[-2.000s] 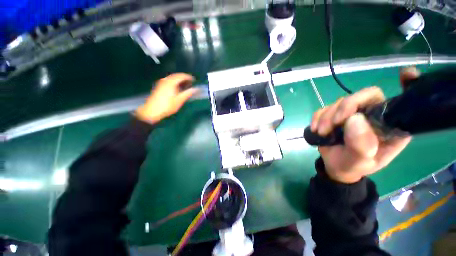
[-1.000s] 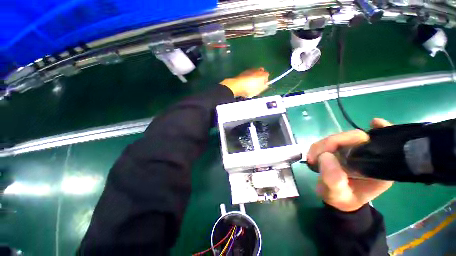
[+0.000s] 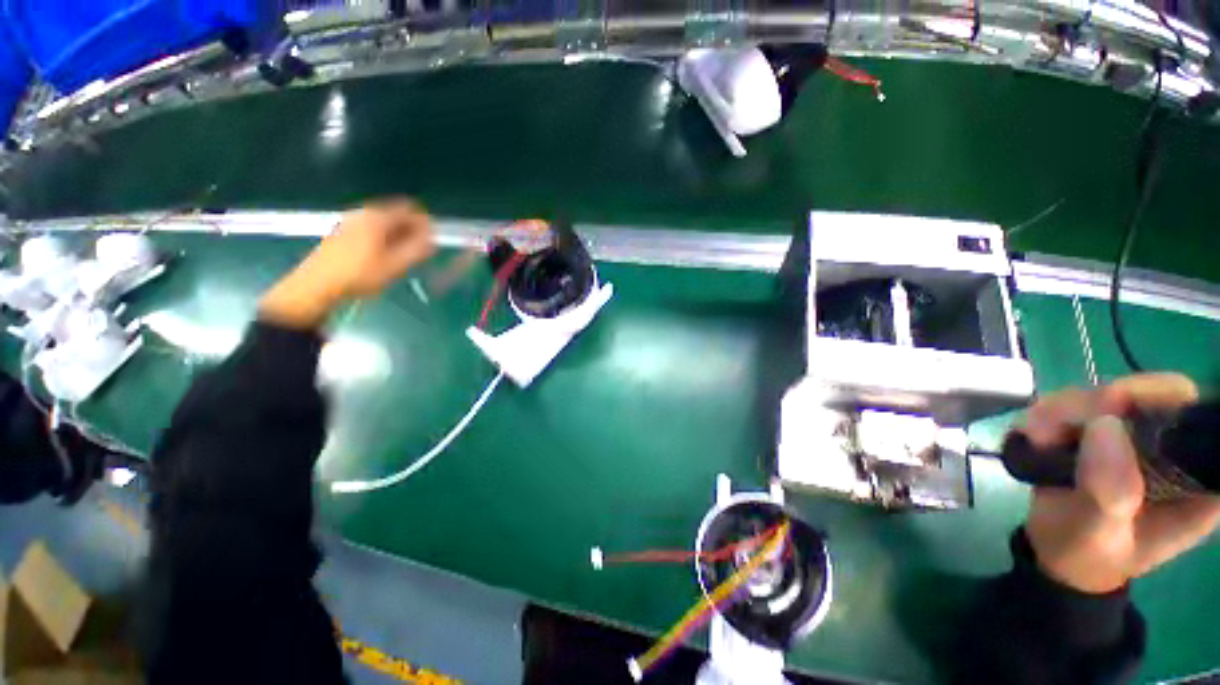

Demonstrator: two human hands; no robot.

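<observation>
A white camera housing [image 3: 765, 569] with a black inside stands at the bench's near edge, open end up, with red, yellow and purple wires rising from it. My right hand [image 3: 1108, 488] grips the black electric screwdriver [image 3: 1057, 459], its bit at the front block of the screw feeder [image 3: 914, 361]. A second camera unit [image 3: 546, 297] sits left of the feeder, its white bracket towards me and its white tail cable trailing left. My left hand [image 3: 351, 261] is blurred, in the air left of this unit and apart from it; whether it holds anything is unclear.
Several white camera parts [image 3: 80, 308] lie at the bench's left end. Another white unit [image 3: 739, 94] is on the far green strip beyond the metal rail. A black cord [image 3: 1135, 254] hangs at right. An open cardboard box [image 3: 47, 616] is on the floor at lower left.
The view has turned left. My left hand has moved from behind the feeder to the left. A unit now sits on the near bench, left of the feeder. My right hand still holds the screwdriver.
</observation>
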